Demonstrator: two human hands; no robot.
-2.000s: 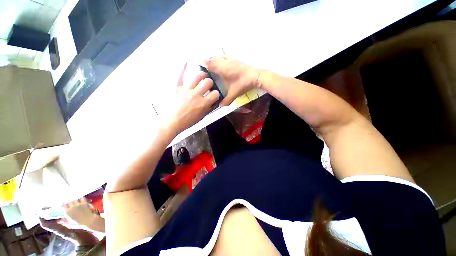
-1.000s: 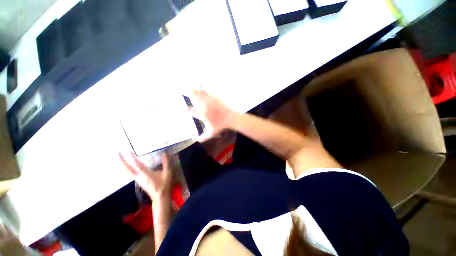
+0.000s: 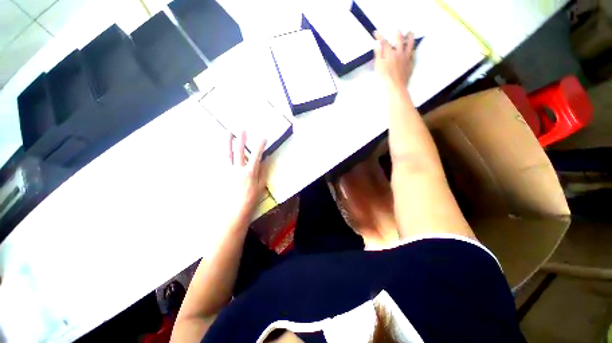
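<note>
Several fitted boxes with white tops and black sides lie side by side on the bench. My left hand is at the near left corner of the leftmost box, fingers and thumb apart around the corner; whether it grips is unclear. A second box and a third box lie to its right, untouched. My right hand has its fingers spread on the near end of the rightmost box, whose white top is washed out by glare.
Black box bases stand in a row along the bench's wall side. An open brown carton is below the bench at right, with a red stool beyond it. Yellow tape crosses the bench.
The view has shifted right along the bench. The box between my hands now lies left of the other boxes. My right hand has left it and reached to the rightmost box.
</note>
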